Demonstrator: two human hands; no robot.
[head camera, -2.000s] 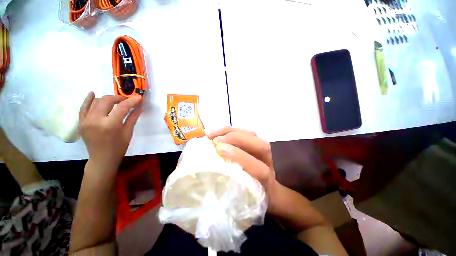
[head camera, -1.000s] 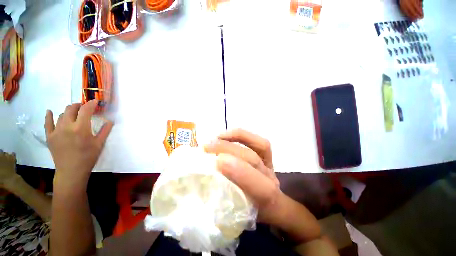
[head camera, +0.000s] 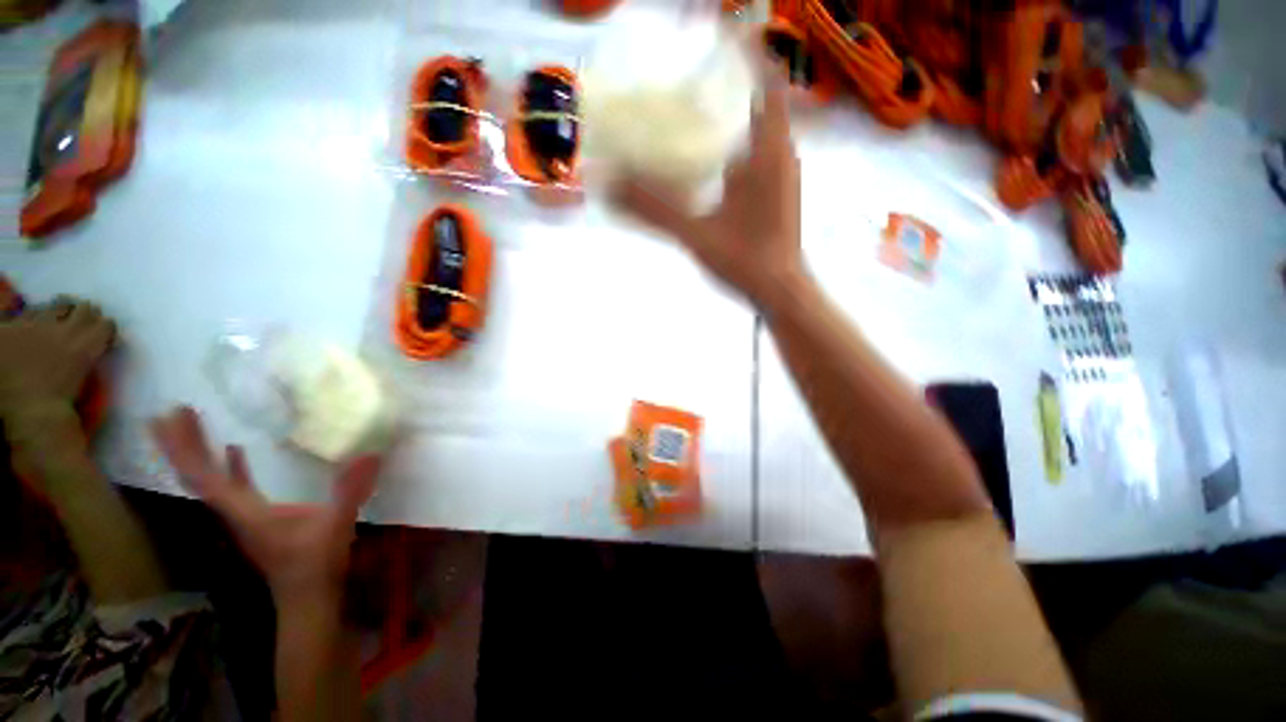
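Note:
My right hand (head camera: 748, 212) is stretched far forward over the table and holds a white-cream lump in thin plastic, perhaps wrapped food (head camera: 663, 113); both are blurred. My left hand (head camera: 275, 522) is open and empty at the table's front edge, fingers apart. A second pale lump in clear plastic (head camera: 334, 398) lies just beyond it, apart from it as far as the blur shows. A bagged coiled orange cable (head camera: 444, 282) with black plugs and a pale band lies further back. Small orange QR cards (head camera: 660, 463) lie overlapped near the front edge.
Two bagged cables (head camera: 544, 124) lie behind. Loose orange cables (head camera: 1023, 85) are heaped at the back right. A smartphone (head camera: 973, 430), partly behind my forearm, a yellow-green stick (head camera: 1051, 427) and a label sheet (head camera: 1083, 327) lie right. Flat orange boxes (head camera: 85, 127) lie left, near another person's hands (head camera: 54, 353).
My right hand has swung from near my body far forward with the wrapped lump. My left hand has drawn back from beside the bagged cable. The view has shifted, showing more of the cable heap.

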